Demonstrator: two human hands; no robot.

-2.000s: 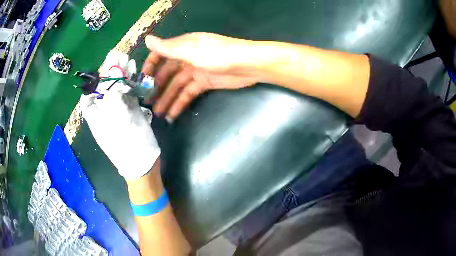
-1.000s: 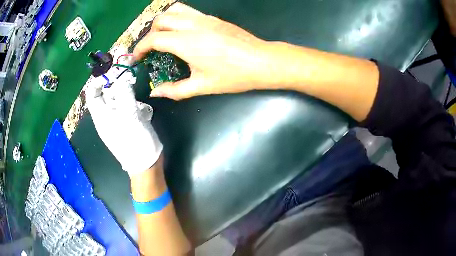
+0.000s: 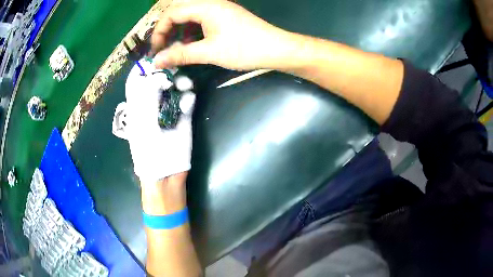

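Observation:
My left hand [image 3: 162, 140], in a white glove with a blue wrist band, holds a green circuit board [image 3: 170, 109] against its palm with curled fingers. A small white housing [image 3: 119, 121] shows at the glove's outer left side. My bare right hand [image 3: 186, 40] is bent over the glove's fingertips, with thumb and fingers close together at the wire ends. A short blue lead wire [image 3: 141, 67] shows there. A small dark piece [image 3: 131, 43] shows just left of the right fingertips, blurred. What the right fingers grip is mostly hidden.
A pale pointed stick [image 3: 243, 78] lies on the dark green mat [image 3: 259, 140], partly under my right forearm. The curved belt [image 3: 81, 70] carries several small units beyond its chipped edge. Rows of clear plastic parts [image 3: 54, 232] lie on a blue sheet [image 3: 81, 189] at lower left.
The board has gone from my right hand into my gloved palm. The glove has turned and moved slightly right. My right hand has moved up, uncovering the stick. The belt units have shifted down-left.

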